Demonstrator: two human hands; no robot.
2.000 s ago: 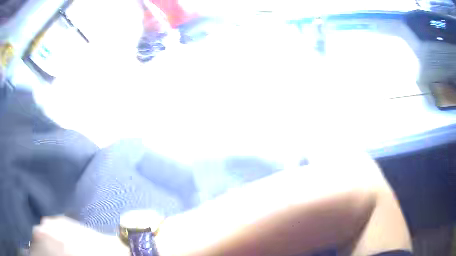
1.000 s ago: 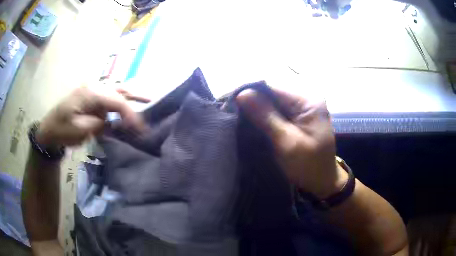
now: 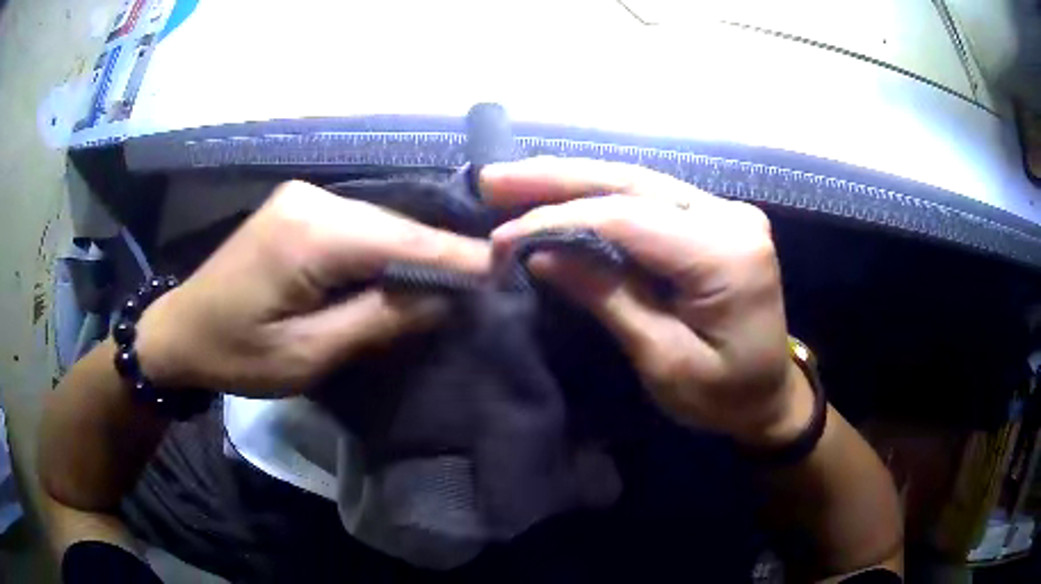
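Observation:
The dark herringbone cloth (image 3: 457, 388) hangs between my hands in front of the table's front edge. My left hand (image 3: 308, 291) pinches its upper edge from the left. My right hand (image 3: 674, 285) pinches a folded part of the edge from the right, and its fingertips almost touch the left ones. Pale lining (image 3: 280, 445) shows below my left hand. A small dark grey cylinder (image 3: 491, 131) stands at the table edge just above my right fingertips; whether it is held cannot be told. The cloth is partly blurred.
The white table (image 3: 457, 57) with its grey ruler-marked front edge (image 3: 753, 177) runs across behind my hands. Printed papers or labels (image 3: 120, 69) lie at the upper left. A thin dark line crosses the tabletop at the upper right. Blurred brown and pale items (image 3: 1005, 491) are at the lower right.
The view has tilted down. My hands have come together at the cloth's edge, in front of the table edge. My left hand has moved right, onto the cloth.

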